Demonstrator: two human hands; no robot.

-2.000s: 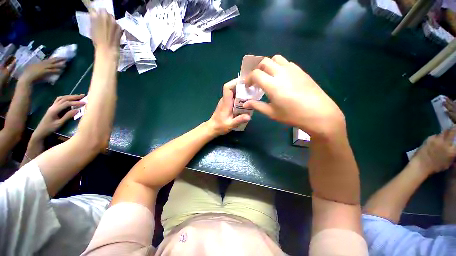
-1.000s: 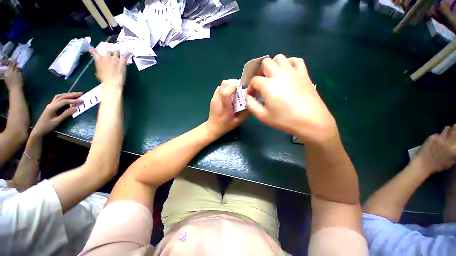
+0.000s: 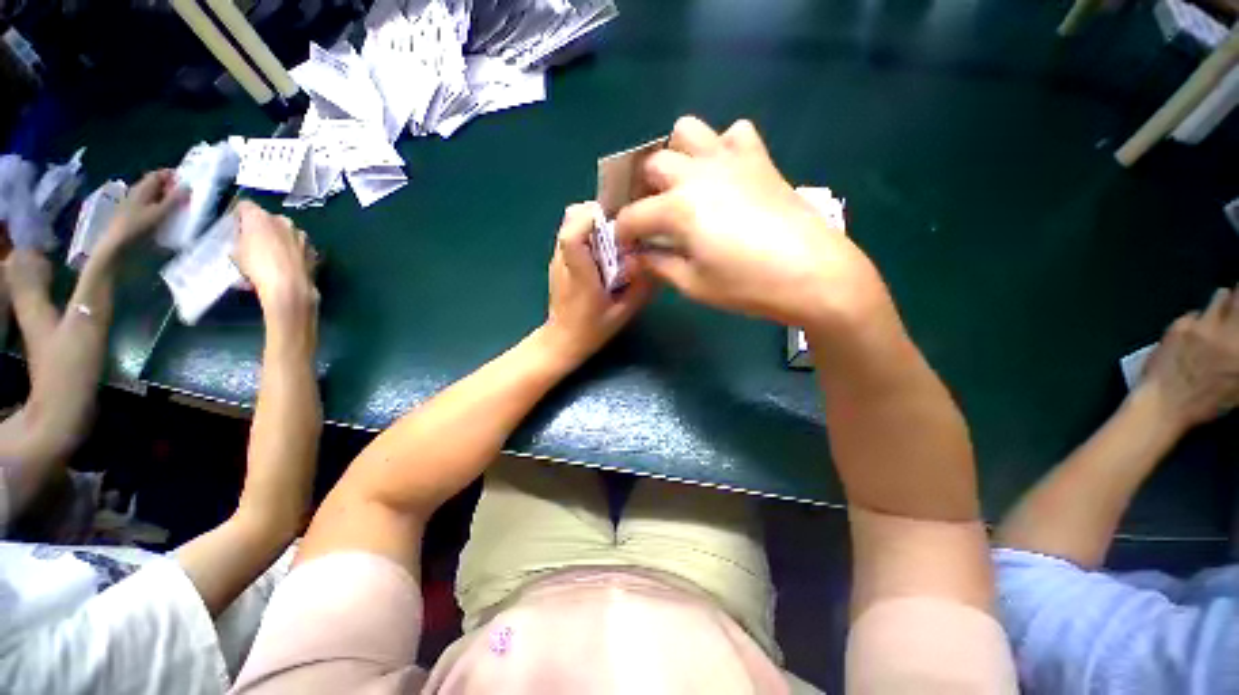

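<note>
My left hand point(image 3: 587, 278) holds a folding carton point(image 3: 607, 250) upright over the table. The carton's greyish top flap point(image 3: 625, 177) stands up at its open end. My right hand point(image 3: 707, 217) is over the carton's top, its fingers bent at the opening beside the flap. My fingers hide most of the carton and its contents; I cannot tell whether the right fingers grip something. Another carton point(image 3: 799, 346) lies on the table, partly hidden under my right wrist, with a white end showing beyond it.
A fanned leaflet pile point(image 3: 421, 75) lies far left of centre on the dark green table point(image 3: 449, 292). At left, a neighbour's hands point(image 3: 279, 258) handle white items. At right, another person's hand point(image 3: 1196, 360) holds a white piece. Pale sticks point(image 3: 238, 52) show at the upper left and right.
My hands and the carton have shifted slightly left in view, and the carton is more tilted. The left neighbour has lifted a white item. The view has shifted a little.
</note>
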